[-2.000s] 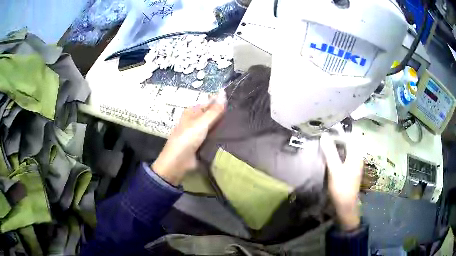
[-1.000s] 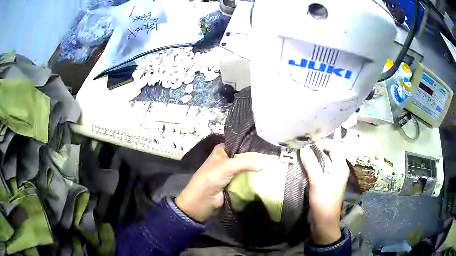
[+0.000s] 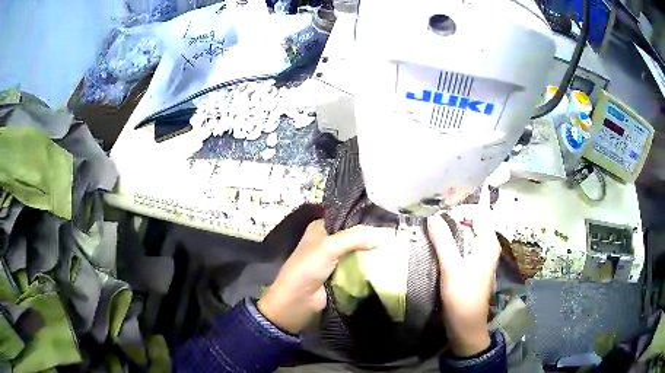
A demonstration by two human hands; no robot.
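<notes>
A grey-brown garment (image 3: 346,182) with fine stripes lies under the white JUKI machine head (image 3: 445,109). A lime-green panel (image 3: 391,291) shows on it between my hands, partly in shadow. My left hand (image 3: 310,269) grips the cloth at the panel's left side, thumb on top pointing at the clamp. My right hand (image 3: 468,273) holds the cloth at the right, fingertips close to the small metal clamp (image 3: 410,221) below the head. The needle is hidden by the head.
White button-like pieces (image 3: 244,109) lie left of the machine, with a dark block (image 3: 173,129) and a marked plastic bag (image 3: 197,45). A garment bundle (image 3: 55,240) stands at the left. A control panel (image 3: 618,138) and bottles (image 3: 574,135) are at the right on the cream table (image 3: 197,211).
From two seconds ago, the garment has shifted and turned, and my left hand has moved down onto the green panel. Over the last second my hands have kept nearly the same hold.
</notes>
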